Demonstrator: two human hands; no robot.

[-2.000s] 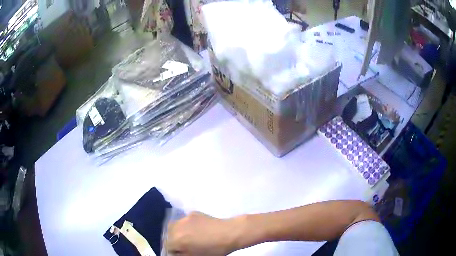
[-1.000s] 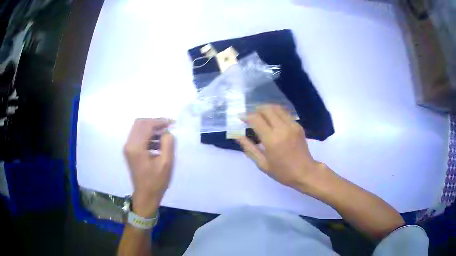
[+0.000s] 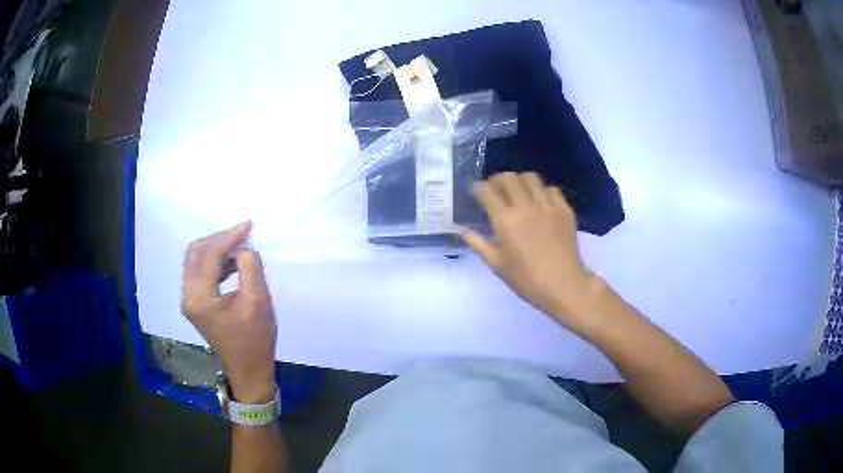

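A dark garment (image 3: 545, 120) lies folded on the white tabletop. A cream hang tag (image 3: 419, 83) with a pale string lies on its left part, its lower end with a barcode under clear film. A clear polybag (image 3: 388, 152) lies over the tag and the garment's left part and stretches toward my left hand. My left hand (image 3: 228, 291), with a watch on the wrist, pinches the bag's lower left end at the fingertips. My right hand (image 3: 531, 236) is spread, fingers apart, at the garment's lower edge beside the bag; it grips nothing that I can see.
A brown cardboard box (image 3: 804, 102) stands at the right edge of the white table (image 3: 693, 305). Part of a sheet of purple round stickers (image 3: 832, 286) shows at the far right. Blue crates (image 3: 69, 328) stand below the table edge at the left.
The view has swung down to the garment, and both hands now show. My left hand has moved left, drawing the film out. The garment sits a little higher in view.
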